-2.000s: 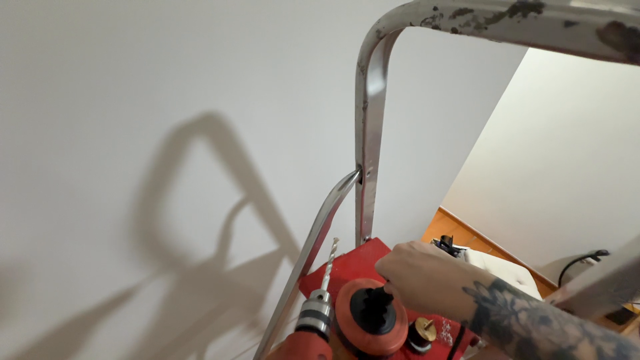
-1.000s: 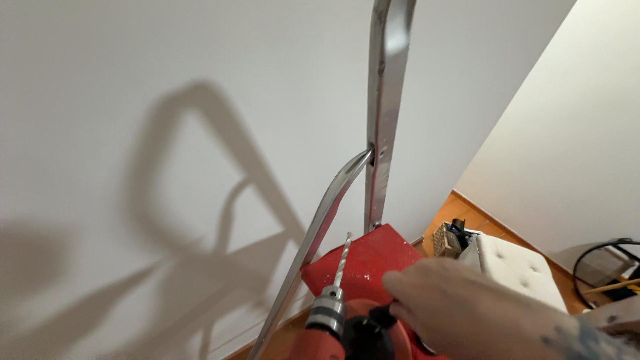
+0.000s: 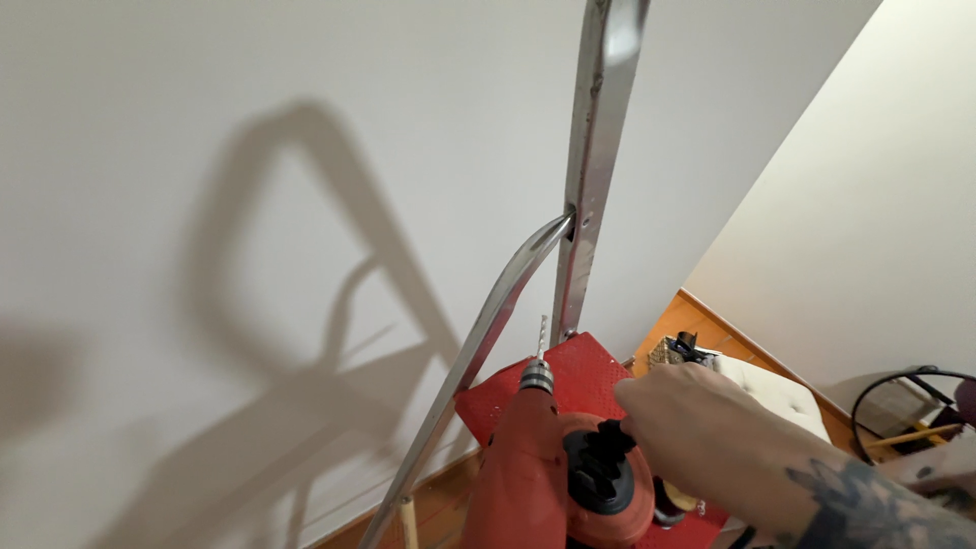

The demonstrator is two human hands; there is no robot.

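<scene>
An orange-red power drill [image 3: 518,465] with a twist bit [image 3: 543,335] in its chuck points up and away at the lower middle; whatever holds it lies out of sight below the frame. My right hand [image 3: 679,419], its forearm tattooed, reaches in from the lower right. Its curled fingers are at a black part [image 3: 610,442] on top of a round orange and black object [image 3: 602,473], and the hand hides whether they grip it. Beneath lies the red platform [image 3: 587,374] of a metal stepladder. My left hand does not show.
The stepladder's metal rail [image 3: 598,152] rises beside a white wall [image 3: 457,114]. At the right are a cream tufted seat [image 3: 770,393], a wicker basket [image 3: 662,353] with dark items, and a black hoop-like object [image 3: 862,404] near the wooden floor.
The drill has come further up into view. The ladder's top bar, visible two seconds ago, has left the frame as the view shifted. My right hand stays near the round object.
</scene>
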